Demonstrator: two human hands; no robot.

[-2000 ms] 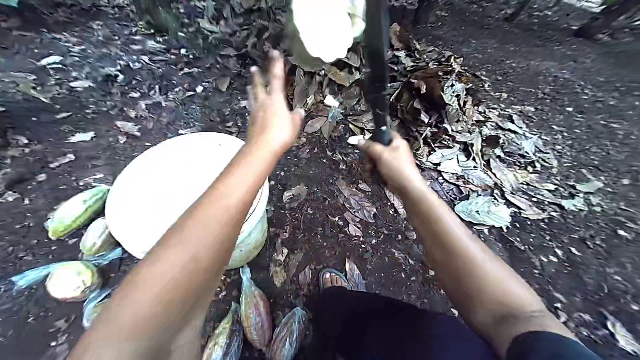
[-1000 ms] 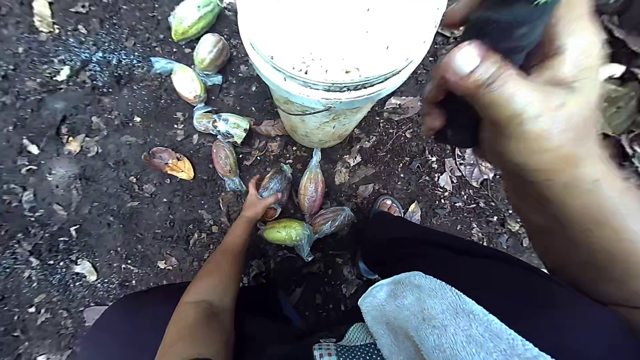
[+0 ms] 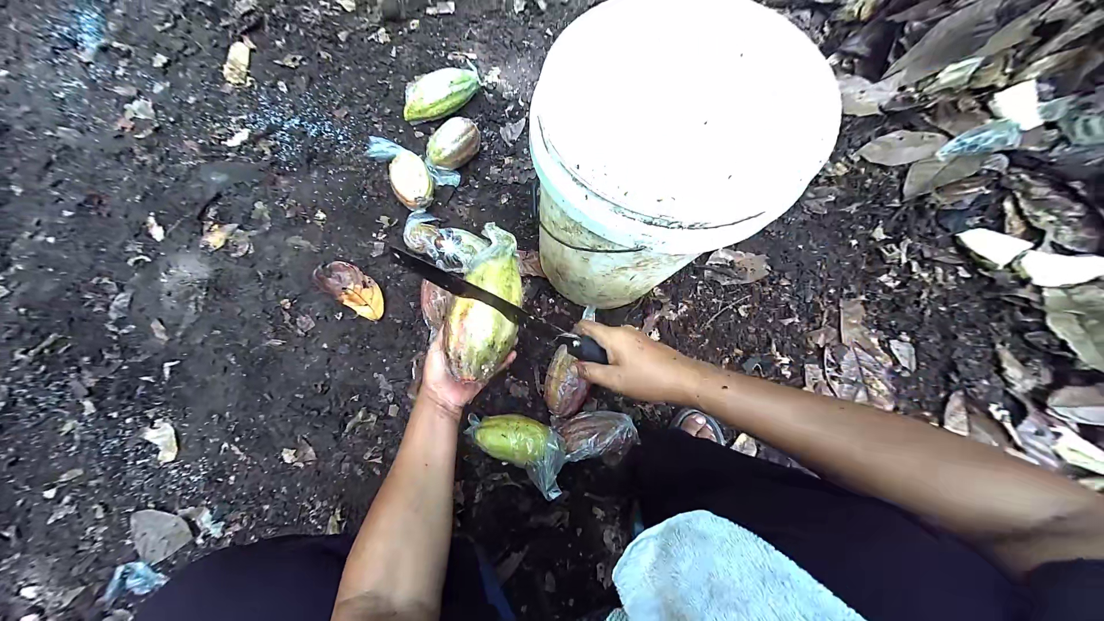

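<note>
My left hand (image 3: 453, 379) holds up a yellow-green cacao pod (image 3: 485, 323) by its lower end, with clear plastic around its top. My right hand (image 3: 634, 362) grips the black handle of a machete (image 3: 440, 274), whose dark blade lies across the pod, pointing to the upper left. Whether the edge touches the pod I cannot tell. Below the hands, on the soil, are a green bagged pod (image 3: 516, 440), a reddish bagged pod (image 3: 595, 434) and a brownish pod (image 3: 565, 384) partly beneath the machete handle. Another reddish pod (image 3: 434, 306) shows behind the held one.
A dirty white bucket (image 3: 595, 259) with a white top stands ahead. Left of it lie a green pod (image 3: 440, 93) and other pods, some in plastic. Dry leaves (image 3: 901, 148) and pale husk pieces (image 3: 1061, 269) cover ground at the right. A light towel (image 3: 724, 569) hangs near my legs.
My left hand, reaching to the pods on the ground one second ago, now holds a pod raised. My right hand has moved down and left, bringing the machete across that pod.
</note>
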